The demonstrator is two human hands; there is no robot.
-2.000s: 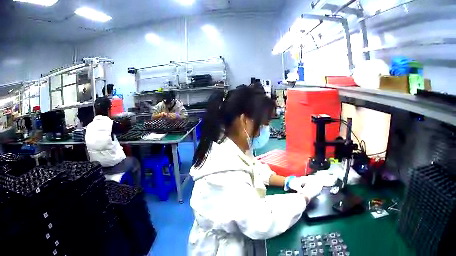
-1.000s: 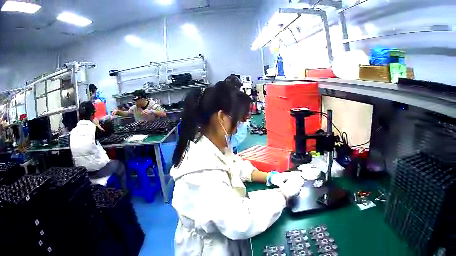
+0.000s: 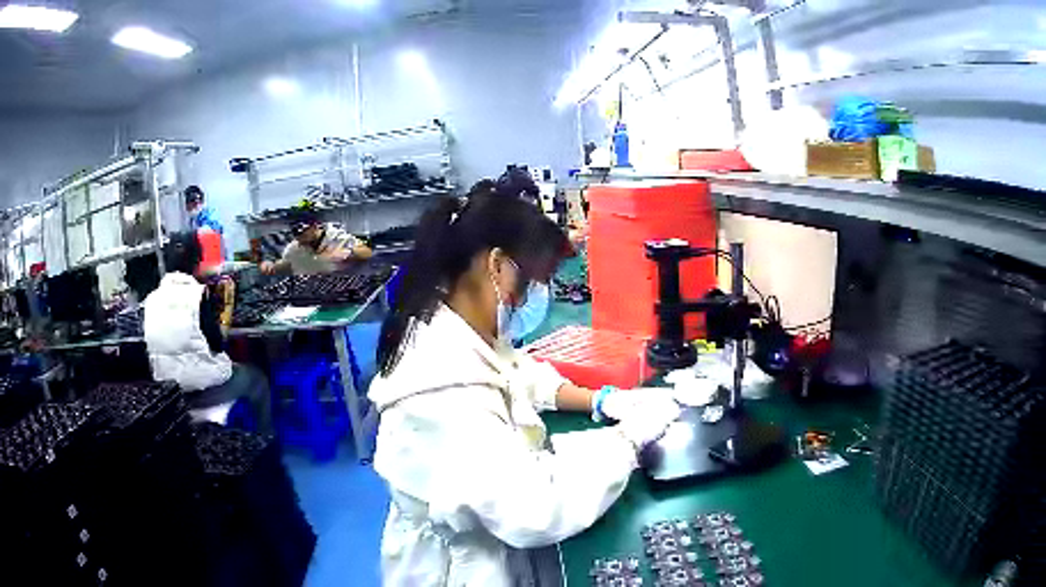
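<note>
Neither of my hands is in the picture. Nearest in front of me, several small silver-grey modules (image 3: 672,550) lie in short rows on the green bench mat (image 3: 803,522), cut off by the bottom edge. Beyond them, a neighbour in a white coat (image 3: 459,447) holds both gloved hands (image 3: 642,415) at the base of a black stand (image 3: 674,304), possibly a microscope. What those hands hold is too blurred to tell.
Dark stacked trays (image 3: 961,441) stand at the right under a shelf (image 3: 803,189). Red stacked boxes (image 3: 652,258) stand behind the black stand. Tall black tray stacks (image 3: 229,505) stand on the blue floor at left. Other people sit at a far bench (image 3: 344,315).
The whole view has shifted, so the neighbour, stand and modules now lie further left in the picture. More of the stacked trays at right shows. A far worker's arms have moved outward.
</note>
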